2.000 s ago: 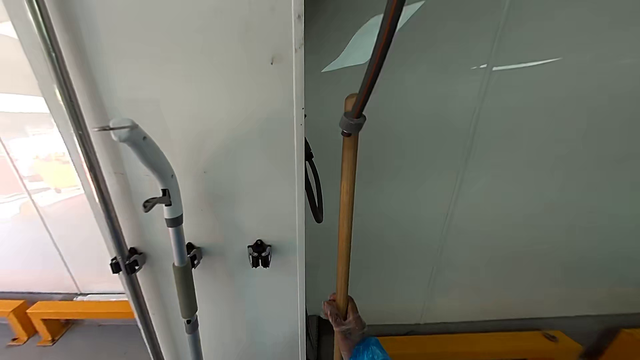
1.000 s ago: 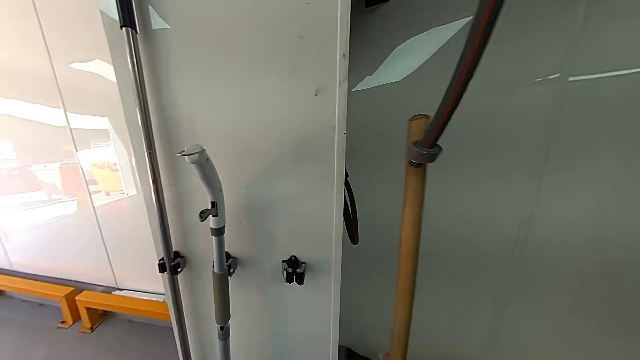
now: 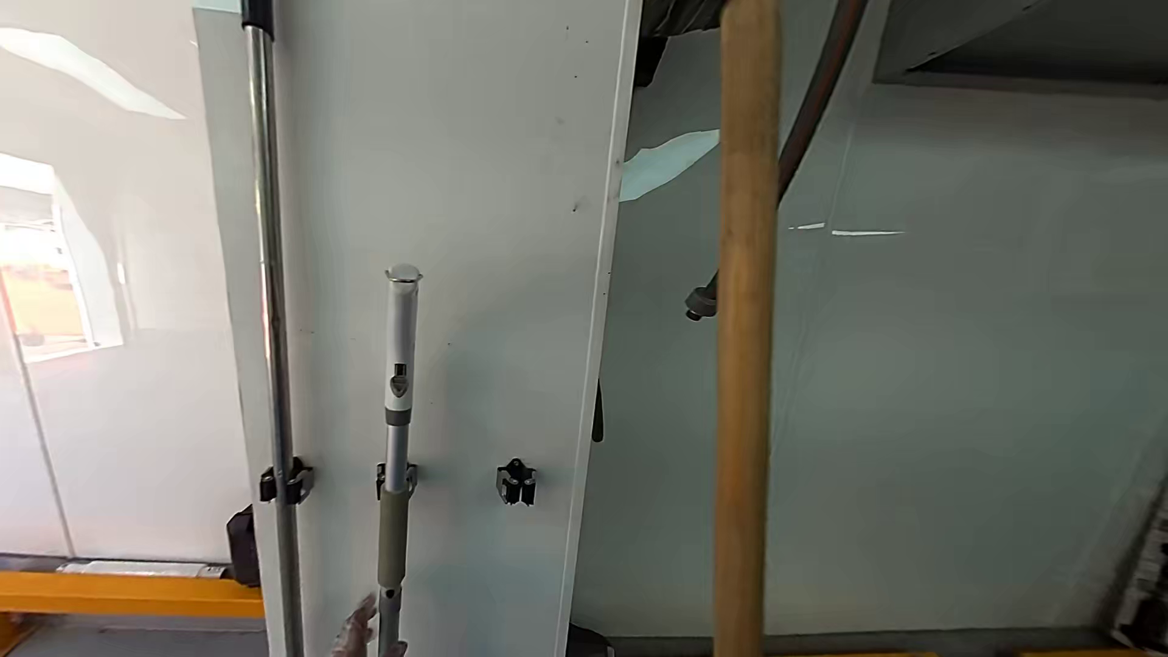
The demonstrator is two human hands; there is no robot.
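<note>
At the bottom edge my left hand (image 3: 358,628), in a clear glove, shows only in part. Its fingers are on both sides of the lower shaft of a grey-white pole handle (image 3: 393,538); whether they grip it is not clear. That handle stands upright at a black spring clip on a white panel. A wooden pole (image 3: 746,328) rises upright right of the panel, large in view, its top and lower end out of frame. My right hand is not in view. Behind the wooden pole hangs a dark hose (image 3: 821,91); a grey end fitting (image 3: 701,303) shows at the pole's left.
A chrome pole (image 3: 269,274) sits in another clip (image 3: 286,482) on the white panel (image 3: 474,182). A third clip (image 3: 517,482) holds nothing. An orange rail (image 3: 137,595) runs low at the left. A glossy grey wall (image 3: 958,411) lies behind the wooden pole.
Two seconds ago a gloved hand with a blue sleeve held the wooden pole; it is now out of view. The wooden pole looks nearer. My left hand has come into view at the grey-white handle.
</note>
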